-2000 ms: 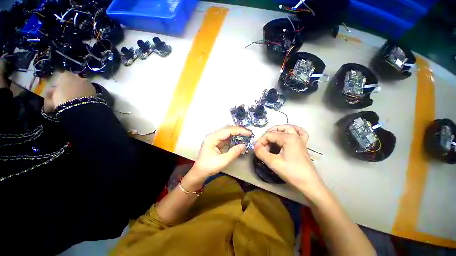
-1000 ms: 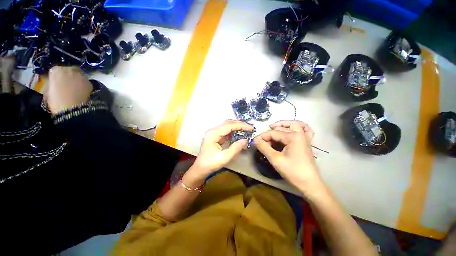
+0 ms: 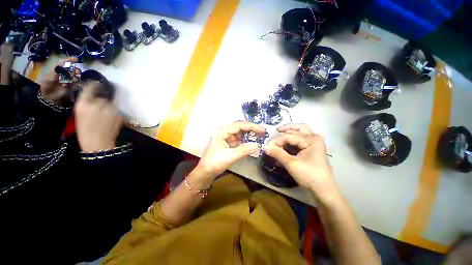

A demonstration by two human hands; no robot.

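My left hand (image 3: 226,147) holds a small camera board (image 3: 254,138) by its edge between thumb and fingers. My right hand (image 3: 301,155) is right beside it, its thumb and fingertip pinched at the board's right edge on a tiny connector too small to see clearly. A black camera housing (image 3: 278,173) sits under my right hand at the table's front edge, partly hidden by it. Three loose lens modules (image 3: 270,111) stand on the table just beyond my hands.
Fitted units (image 3: 380,135) stand at the right between orange tape strips (image 3: 194,67). Housings with wires (image 3: 300,32) lie at the top centre. At left are three more lens modules (image 3: 148,33), a dark heap of housings (image 3: 98,41) and another person's hands (image 3: 98,121). Blue bins (image 3: 173,7) are behind.
My hands stay together at the board, with only small finger shifts. The neighbouring person's hands have left the heap, and one now holds a board. The view has shifted slightly.
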